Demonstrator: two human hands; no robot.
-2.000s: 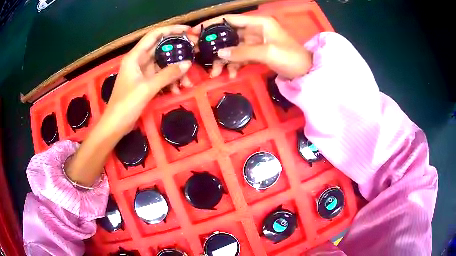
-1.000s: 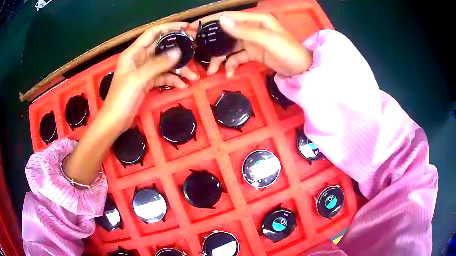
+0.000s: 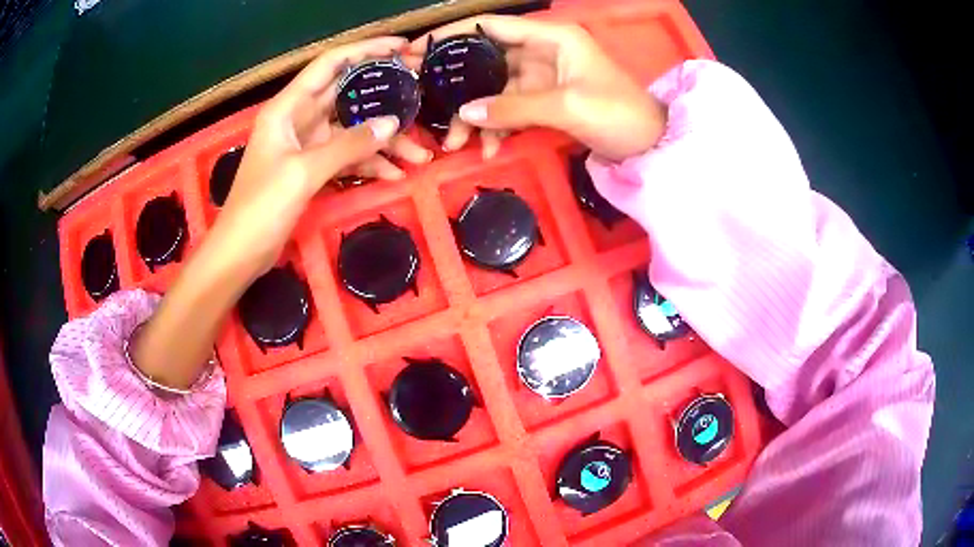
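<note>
My left hand (image 3: 310,128) holds a round watch head with a silver rim (image 3: 376,92) at the top centre, its thumb on the lower part of the screen. My right hand (image 3: 566,91) holds a black watch head (image 3: 461,73) beside it, thumb at the lower right of its screen. The two watch heads are side by side, their rims close or touching. Both screens show a black menu with small white text lines and small icons. Short lugs stick up at their top edges. Fingers hide part of both rims.
Below lies a red foam tray (image 3: 467,317) with square pockets holding several round watch heads. Some are dark, some show whitish patches, and some a teal graphic (image 3: 594,474). A thin brown edge (image 3: 230,98) runs behind the tray on the dark green surface. Pink sleeves cover parts of the tray.
The icon grids on both held screens have given way to text menus. Both thumbs have moved over the screens and back down. The left watch head has shifted slightly up.
</note>
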